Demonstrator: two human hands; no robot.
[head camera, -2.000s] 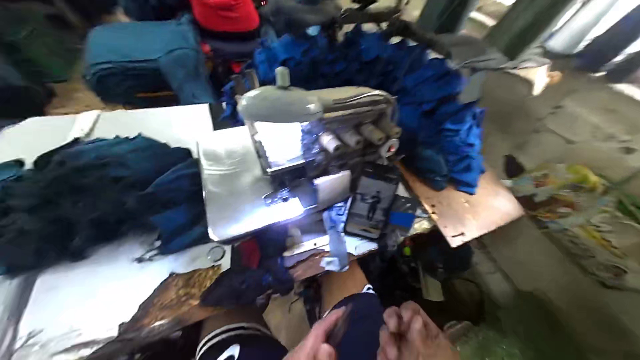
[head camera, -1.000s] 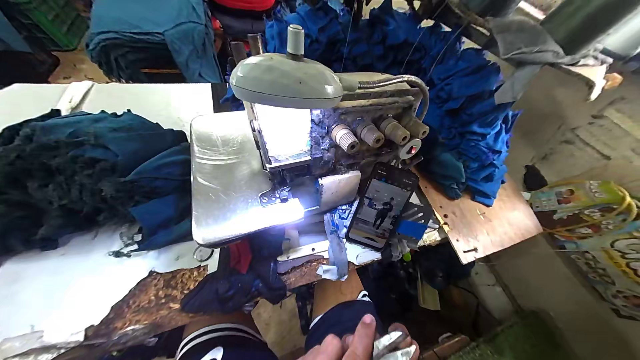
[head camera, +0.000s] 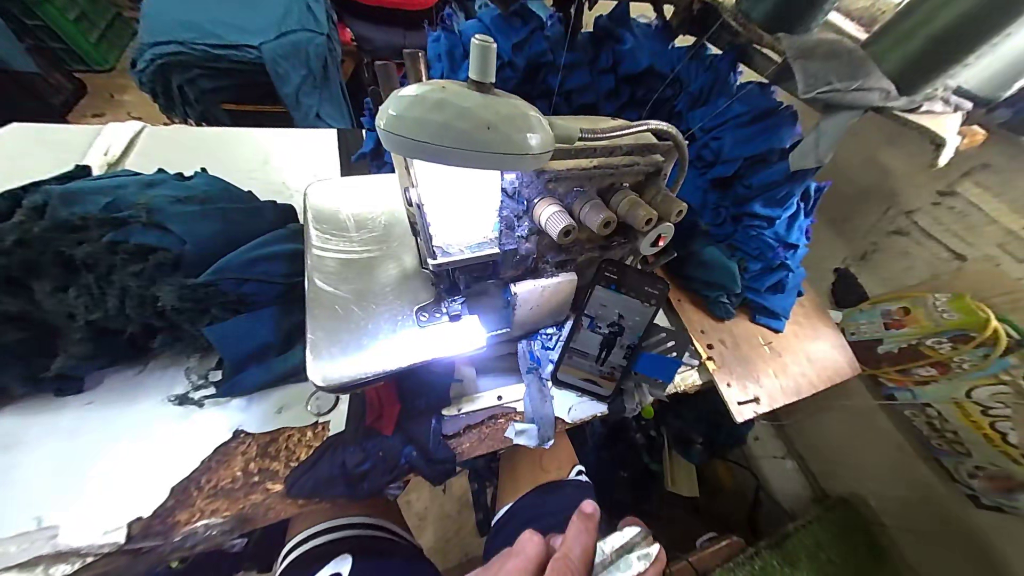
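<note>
Low in the view, over my lap, my left hand (head camera: 552, 548) has its fingers partly bent beside a small crumpled silvery packet (head camera: 626, 552). My right hand (head camera: 654, 560), mostly cut off by the bottom edge, holds that packet. Beyond my knees stands an overlock sewing machine (head camera: 596, 192) with its lamp (head camera: 464, 124) lit over the metal work plate (head camera: 360, 264). A smartphone (head camera: 610, 330) with a lit screen leans against the machine's front right. Dark teal fabric pieces (head camera: 152, 256) lie heaped on the left.
Blue fabric pieces (head camera: 736, 160) are piled behind and right of the machine, above a wooden board (head camera: 768, 352). Folded teal cloth (head camera: 240, 56) lies at the back left. The table's front edge (head camera: 232, 472) is broken. A printed sack (head camera: 944, 384) lies on the floor at right.
My hands have come together low in the view, and the silvery packet now shows between them. The view has shifted and the machine appears nearer than two seconds ago.
</note>
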